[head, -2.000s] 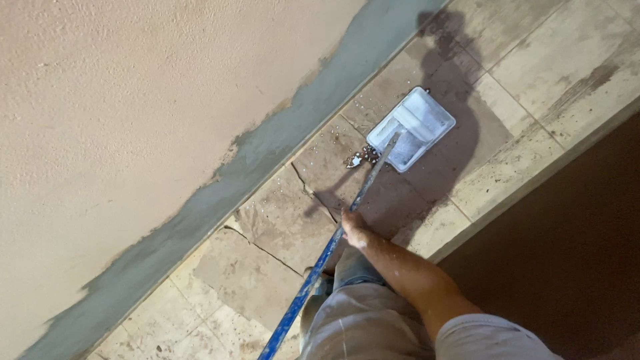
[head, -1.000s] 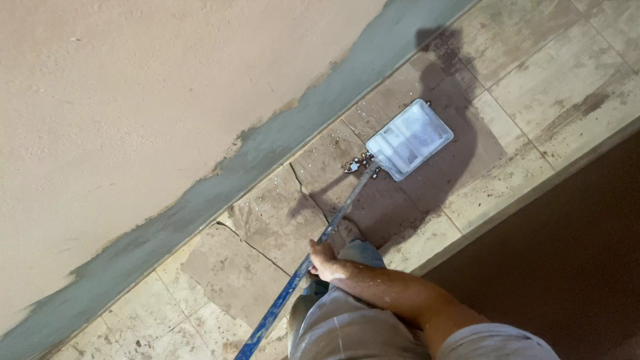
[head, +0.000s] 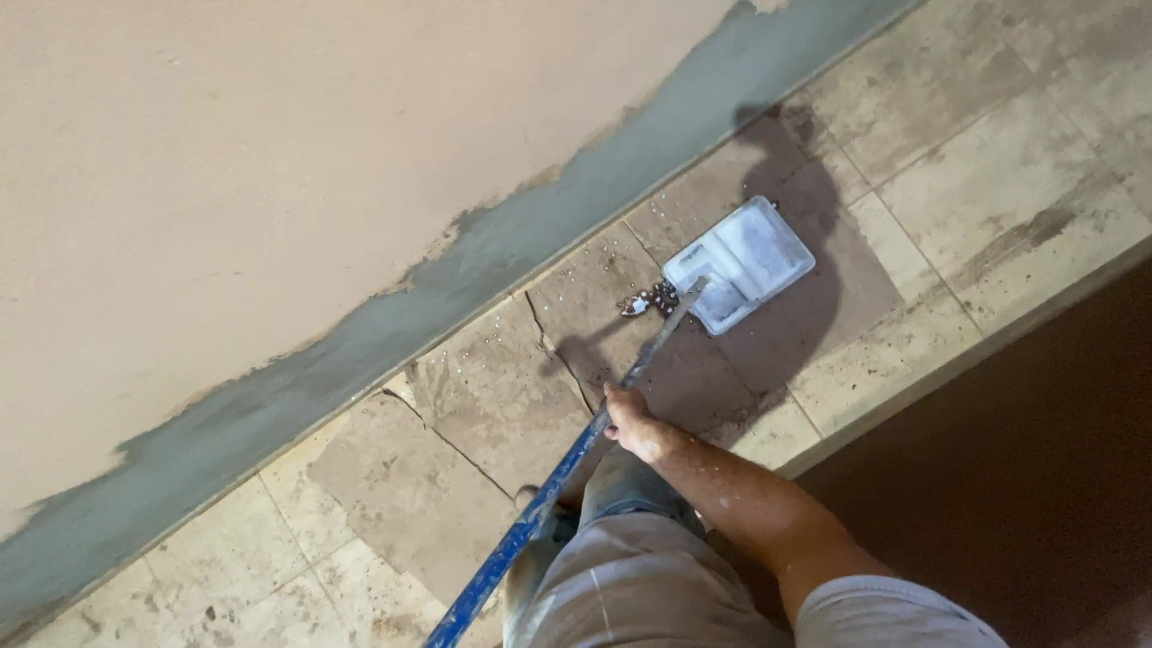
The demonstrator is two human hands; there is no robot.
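My right hand point(head: 632, 421) is closed around a long extension pole point(head: 531, 526), blue at its lower part and smeared with grey and white. From there the pole slants up and right, its far end over the near part of a white plastic paint tray point(head: 783, 256). The tray lies on brown sheets on the tiled floor, wet with white paint. A white bar crosses the tray; whether it is a roller or part of the tray I cannot tell. My left hand is out of view.
The wall point(head: 270, 180) runs along the left, with a grey painted band point(head: 360, 333) at its foot. White drops and a small splattered clump point(head: 637, 306) lie beside the tray. Brown sheets point(head: 405, 486) with gaps cover some tiles. A floor edge point(head: 972, 346) drops to a dark area at right.
Since one second ago, my right hand and the pole have moved up and right toward the tray. The pole's far end was at the tray's near edge and now reaches over it.
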